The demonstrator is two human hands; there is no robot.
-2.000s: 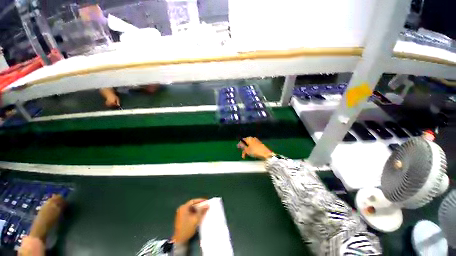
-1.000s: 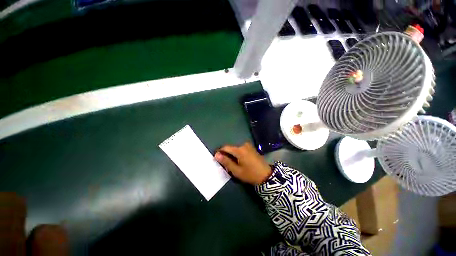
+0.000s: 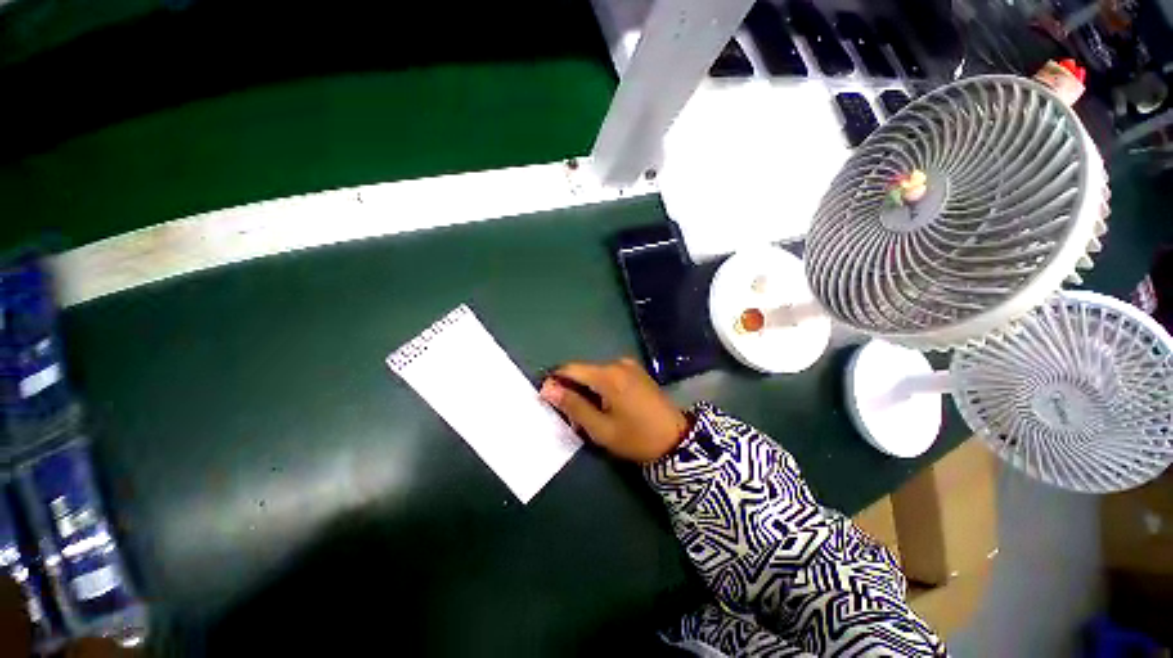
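Observation:
A white sticker sheet (image 3: 482,399) lies on the dark green mat, with rows of tiny dark dots along its upper left edge. My right hand (image 3: 620,409) rests at its right edge, fingers closed on a thin dark tool, probably the tweezers, mostly hidden in the hand. A clear blister tray of blue phone bodies (image 3: 58,476) is at the left, blurred and cut off by the picture's edge. My left hand (image 3: 16,620) shows only as dark, blurred parts at the tray's lower edge and seems to grip it.
A black glossy device (image 3: 672,309) lies right of the sheet. Two white desk fans (image 3: 958,206) stand at the right. A white parts tray (image 3: 759,161) holds dark pieces. A white rail (image 3: 347,221) borders the green conveyor (image 3: 335,142). A grey post (image 3: 663,97) stands by the rail.
The view has swung down and right since the oldest frame. The sheet is now on the mat, out of my left hand. The blue phone tray has come into view at the left. My right hand has hardly moved lately.

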